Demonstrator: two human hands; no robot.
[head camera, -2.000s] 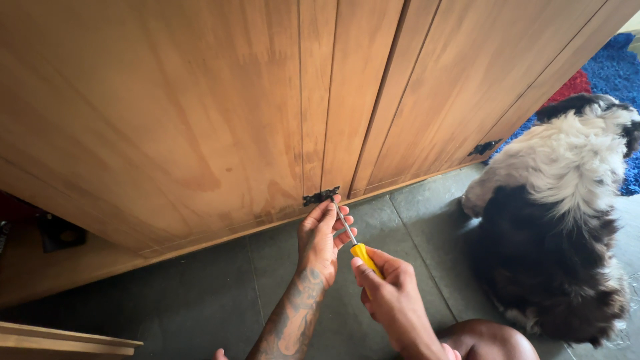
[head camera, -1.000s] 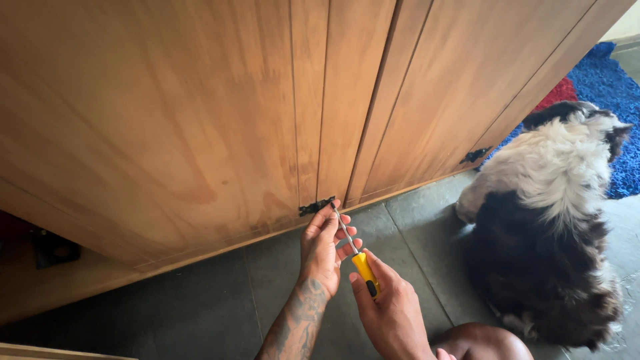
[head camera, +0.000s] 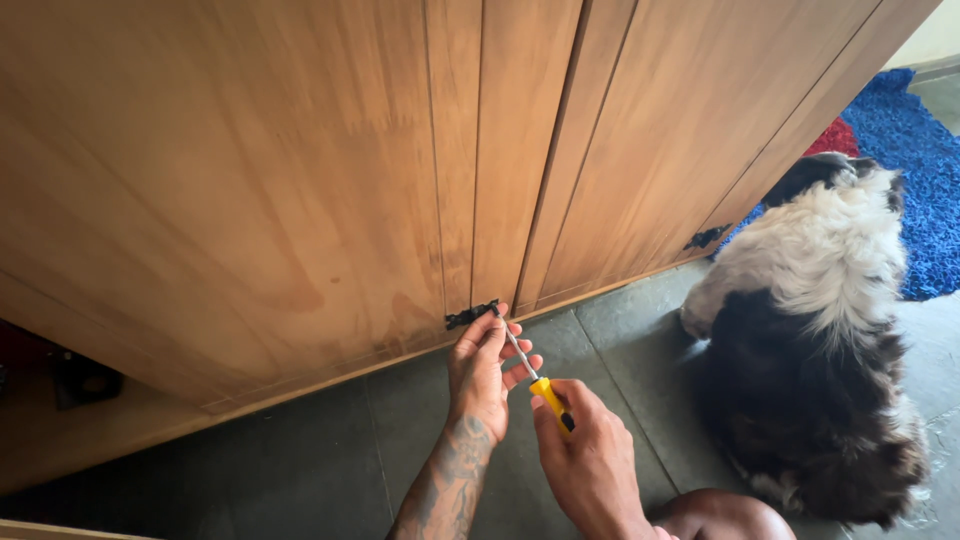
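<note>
My right hand (head camera: 592, 457) is closed around the yellow handle of a screwdriver (head camera: 550, 403). Its metal shaft slants up and left to a black metal hinge (head camera: 471, 315) at the bottom of a wooden cabinet door (head camera: 337, 187). At the hinge's right end, the thumb and forefinger of my left hand (head camera: 480, 367) pinch around the screwdriver's tip; the other fingers are loosely curled behind the shaft. Whether a screw sits between those fingertips cannot be told.
A black and white dog (head camera: 810, 337) lies on the grey tiled floor (head camera: 300, 450) at the right, beside a blue and red shaggy rug (head camera: 930, 187). Another black hinge (head camera: 707, 236) is low on the right-hand door. At lower left is an open cabinet compartment (head camera: 112, 427).
Both hands stay at the same hinge with the screwdriver. The fingers of my right hand have shifted slightly around the handle.
</note>
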